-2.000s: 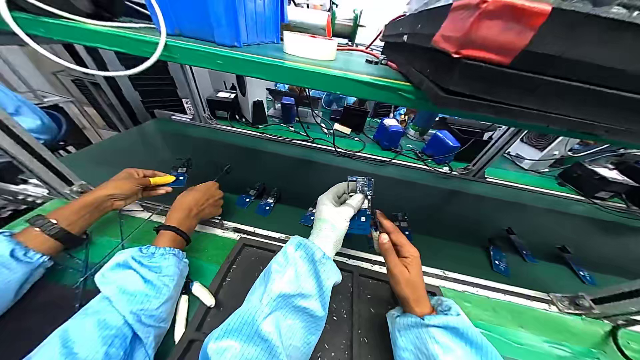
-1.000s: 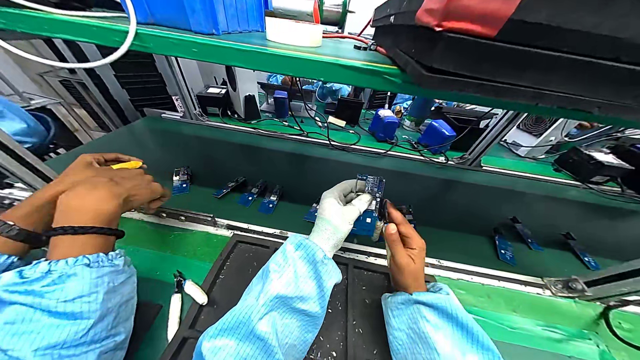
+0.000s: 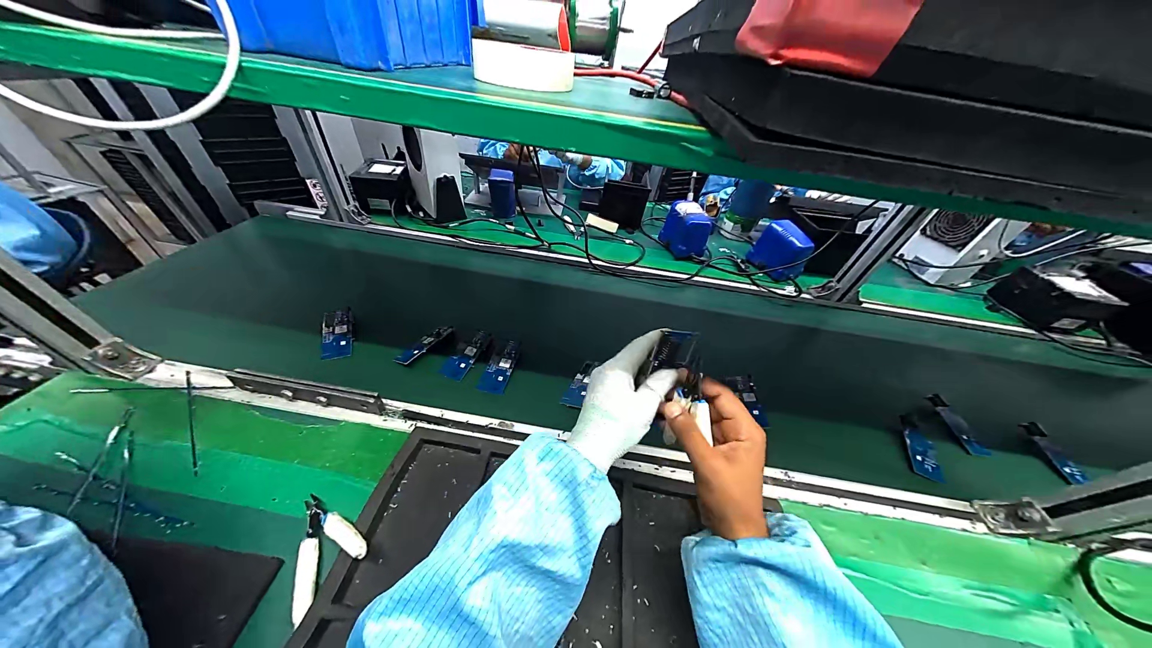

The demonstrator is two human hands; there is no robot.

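My left hand [image 3: 623, 400], in a white glove, holds a circuit board [image 3: 673, 349] upright over the front edge of the green conveyor belt. Close against it is my bare right hand [image 3: 727, 445], closed on a small hand tool with white grips [image 3: 702, 419], probably cutters; its jaws are partly hidden near the board's lower end. Behind the hands, more blue circuit boards lie on the belt, one [image 3: 576, 385] just left of my glove and one [image 3: 749, 396] just right of my fingers. Below my forearms is a black tray [image 3: 450, 481] strewn with small pale clippings.
White-handled cutters [image 3: 310, 558] lie left of the tray. Several blue boards [image 3: 499, 367] rest along the belt [image 3: 270, 306], whose metal rail [image 3: 846, 490] crosses in front. A green shelf [image 3: 360, 90] with a blue bin [image 3: 342, 27] hangs overhead. A co-worker's blue sleeve [image 3: 63, 576] is at lower left.
The board in my left hand has turned to show a darker side. White tool grips now show in my right hand. The co-worker's hands, earlier over the belt at left, have left the view.
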